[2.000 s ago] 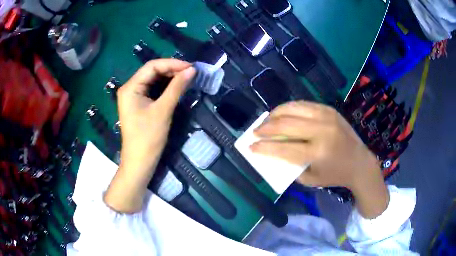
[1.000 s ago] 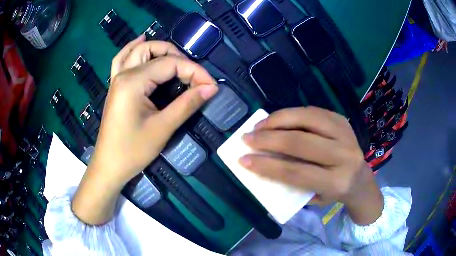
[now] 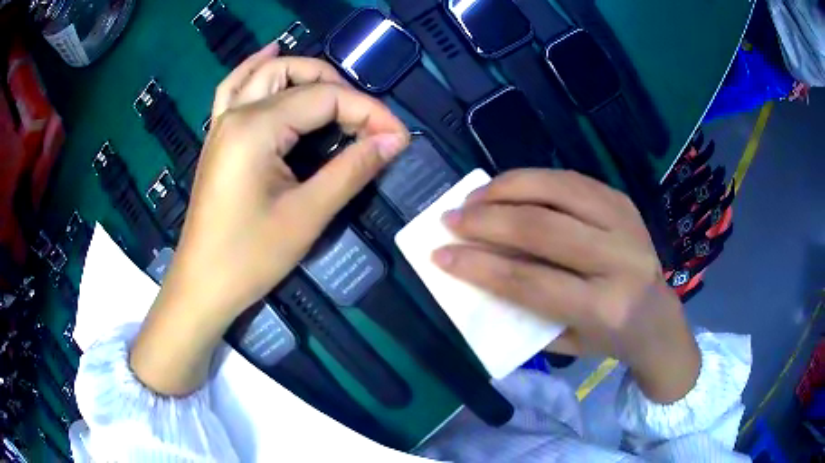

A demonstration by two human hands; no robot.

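Note:
My left hand (image 3: 262, 172) has thumb and index fingertip pinched together at the upper left corner of a printed film (image 3: 413, 176), which lies over a watch face. My right hand (image 3: 574, 262) holds a white backing card (image 3: 470, 289); its corner overlaps the film's lower right edge. Two watches below, a nearer one (image 3: 344, 265) and a lower one (image 3: 267, 335), have printed films on their faces. Bare glossy black watches lie behind, one (image 3: 373, 50) with a bright reflection and another (image 3: 508, 129) right of the film. My left hand hides part of the watches.
The green table (image 3: 687, 54) has a curved right edge. A white paper sheet (image 3: 118, 289) lies at the lower left. A clear labelled jar (image 3: 77, 27) and red plastic (image 3: 27, 108) are at the upper left. Red trays of watches (image 3: 701, 222) and a blue stool (image 3: 742, 86) are at the right.
The film in my left hand was raised and now lies over a watch face. The white card has moved left against the film's edge. The view has come closer to the watches.

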